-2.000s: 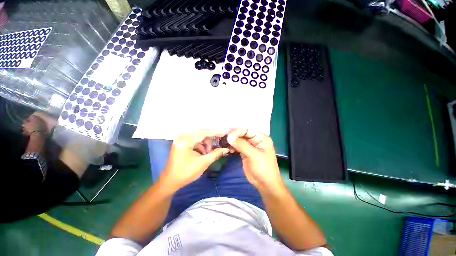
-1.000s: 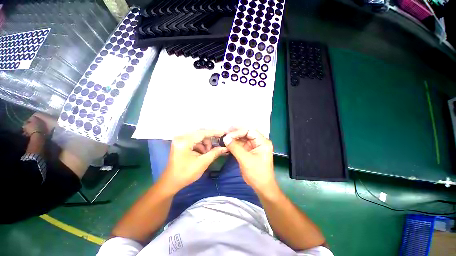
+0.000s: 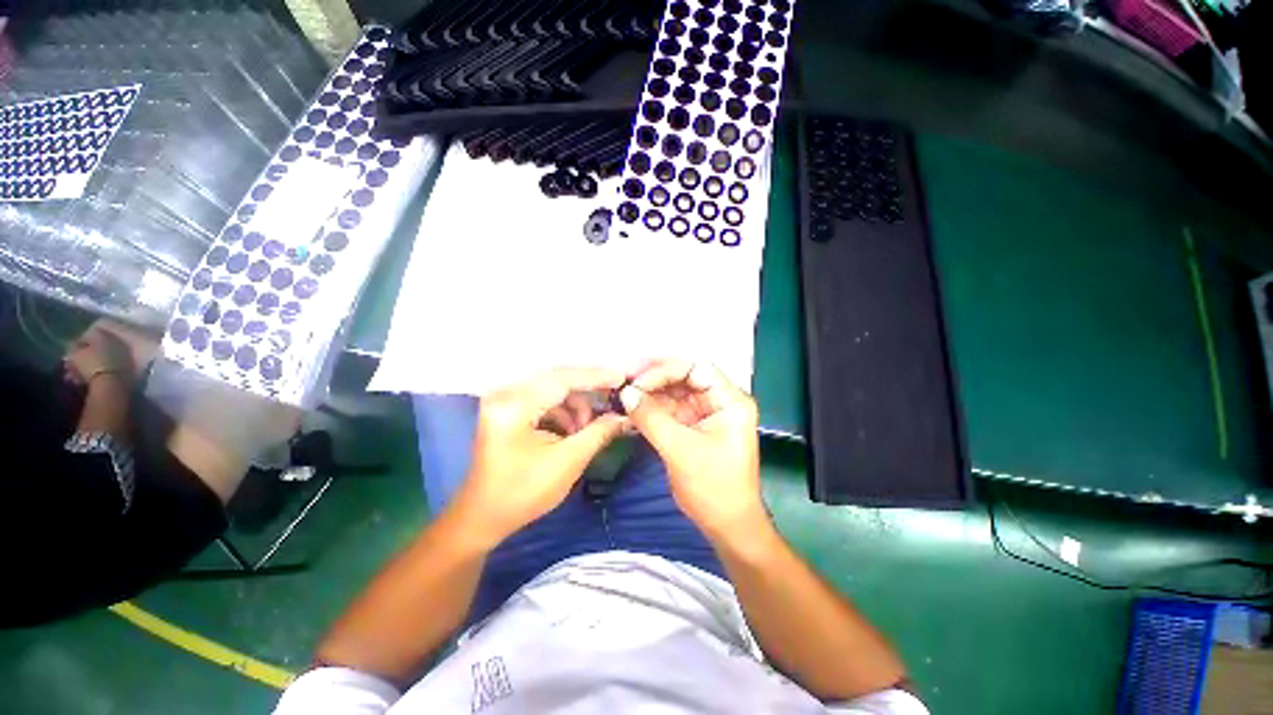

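Observation:
My left hand (image 3: 528, 444) and my right hand (image 3: 702, 436) meet at the near edge of the white work paper (image 3: 572, 300). Between their fingertips they hold a small round black part (image 3: 619, 401), mostly covered by the fingers. The sticker sheet (image 3: 698, 154) with rows of black circles lies on the upper right of the paper, with outlined rings at its near end. Several small black parts (image 3: 567, 182) and a greyish disc (image 3: 598, 226) lie on the paper left of the sheet.
A long black tray (image 3: 882, 363) stands right of the paper, small dark parts at its far end. Black ribbed supply trays (image 3: 517, 63) are behind the paper. Spare sticker sheets (image 3: 286, 210) and clear plastic trays (image 3: 196, 126) lie left. A person's arm (image 3: 101, 391) is at far left.
My right hand has shifted slightly left, its fingertips closer over the small black part. My left hand stays nearly in place. The things on the bench have not visibly moved.

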